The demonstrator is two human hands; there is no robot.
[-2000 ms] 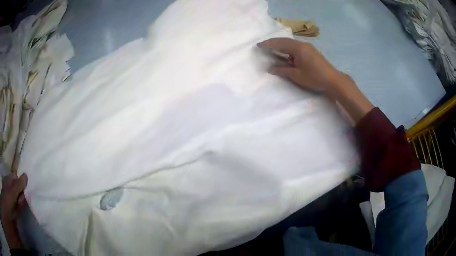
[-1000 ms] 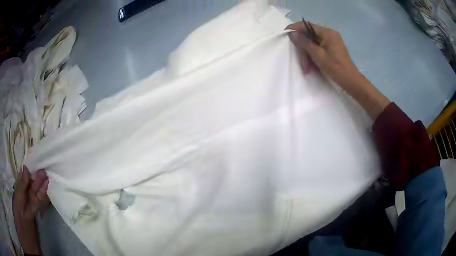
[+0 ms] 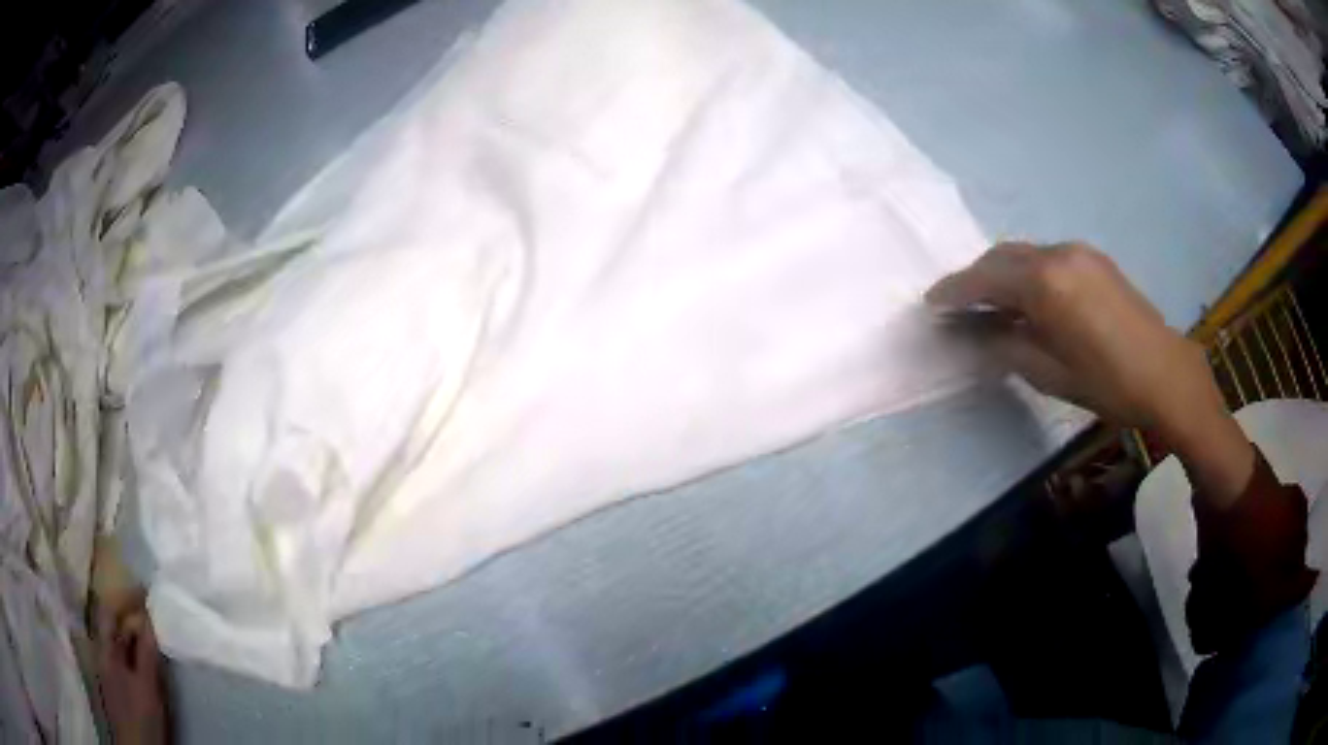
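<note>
A large off-white garment [image 3: 655,277] lies spread across the table, bunched and folded at its left end. My right hand [image 3: 1078,335] is at the garment's right edge. Its fingers are bent, with a thin dark thing, probably the thread snips [image 3: 979,315], under them; the fingertips are blurred. My left hand [image 3: 128,655] is at the lower left, beside the bunched end and the pile. It is dim and partly hidden, and I cannot tell if it holds cloth.
The grey-blue table [image 3: 699,553] has a curved near edge. A pile of cream cloth [image 3: 58,364] lies at the left. A dark bar-like object [image 3: 357,21] is at the far side. Grey-white cloth [image 3: 1260,51] is at the far right. A yellow wire basket [image 3: 1260,349] with white cloth stands at the right.
The garment has been turned or shifted; its near edge now lies on the table, baring the table in front. My right hand has moved right and nearer. My left hand has moved lower.
</note>
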